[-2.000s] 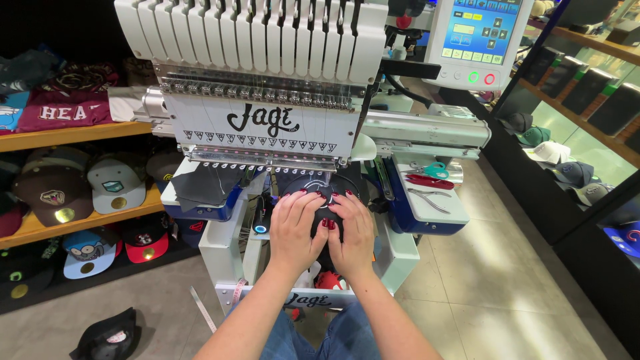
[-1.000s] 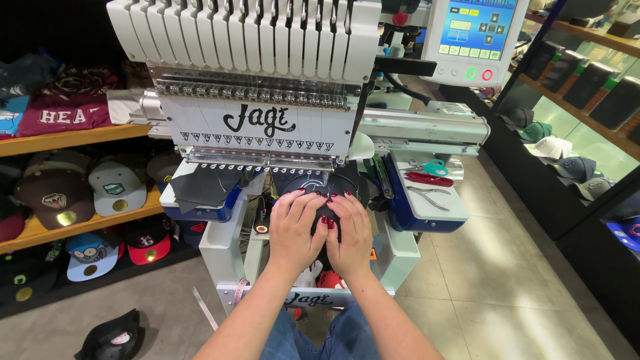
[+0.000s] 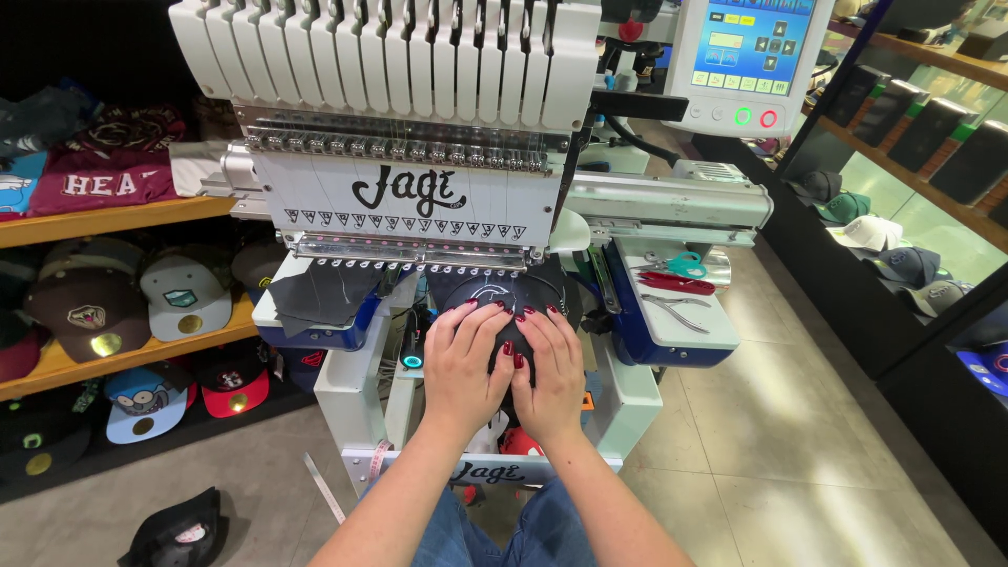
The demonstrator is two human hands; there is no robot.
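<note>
A black cap (image 3: 465, 290) with white stitching on its front sits under the needles of a multi-needle embroidery machine (image 3: 402, 205). My left hand (image 3: 466, 358) and my right hand (image 3: 549, 358) rest side by side on the cap, fingers bent over it and thumbs nearly touching. The parts of the cap under my palms are hidden. White thread lies near my fingertips. Whether my fingers pinch the fabric or only press on it does not show.
On the right side table lie teal-handled scissors (image 3: 683, 266), a red tool (image 3: 676, 283) and metal nippers (image 3: 676, 311). Dark fabric pieces (image 3: 319, 295) cover the left side table. A lit control panel (image 3: 748, 63) stands at upper right. Shelved caps (image 3: 187, 295) line the left; a black cap (image 3: 177, 529) lies on the floor.
</note>
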